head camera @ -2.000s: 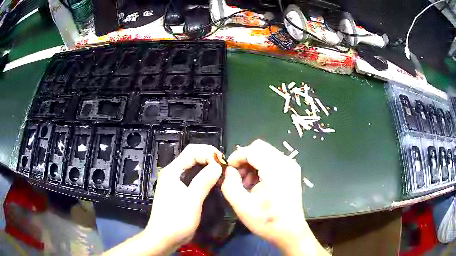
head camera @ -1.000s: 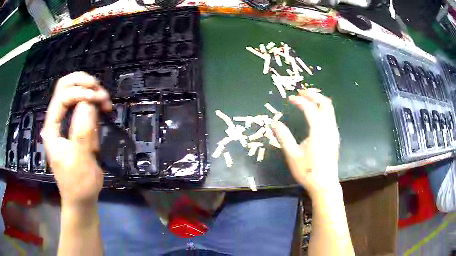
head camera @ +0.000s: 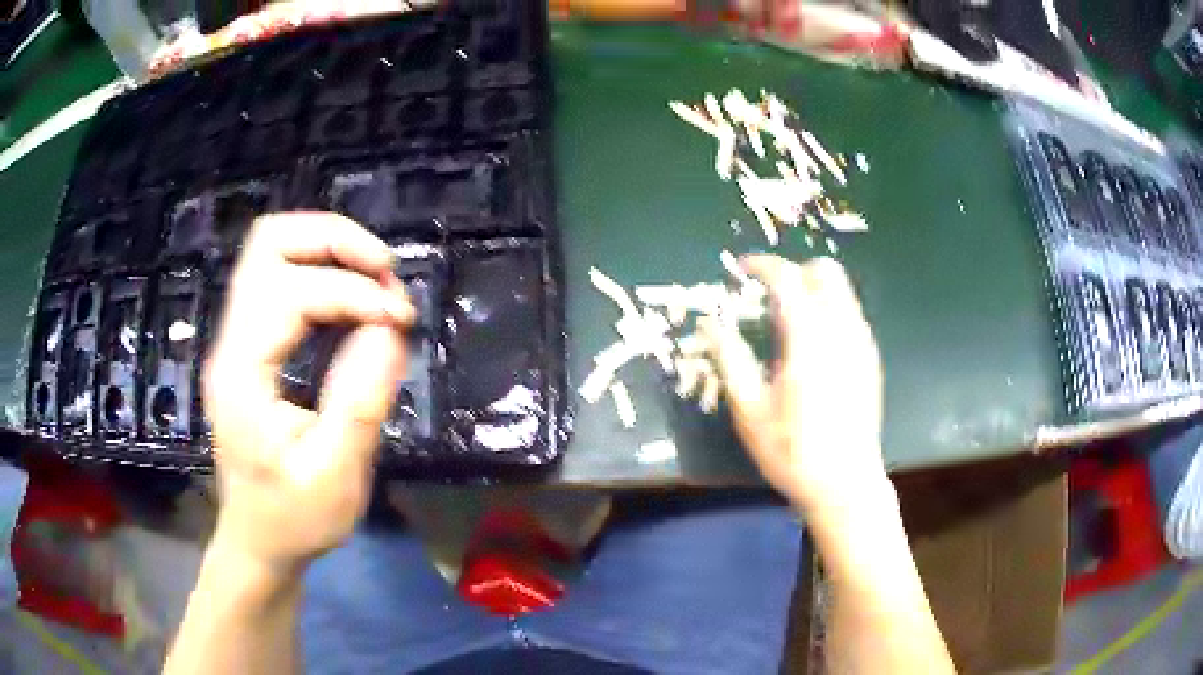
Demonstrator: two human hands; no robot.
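My left hand (head camera: 297,396) is over the lower part of the black blister tray (head camera: 508,343), fingers curled and thumb near the fingertips. The dark tray behind hides whether it holds a dark piece. My right hand (head camera: 811,382) is at the right edge of the nearer pale pile (head camera: 647,330) on the green mat, thumb and forefinger apart, with no piece visible between them. The farther pale pile (head camera: 778,185) lies beyond it, with tiny dark bits. Tray pockets hold black housings (head camera: 172,350); the lower right pocket shows a shiny patch.
A clear blister tray (head camera: 1049,277) with black oval units stands at the right. A white ledge with red-orange markings (head camera: 844,33) runs along the back. Red stools (head camera: 515,567) and a brown box (head camera: 983,567) are below the front edge.
My hands were together at the tray's right side and have parted. My left hand went left over the tray, then slightly back right. My right hand went to the nearer pile. The view tilted down.
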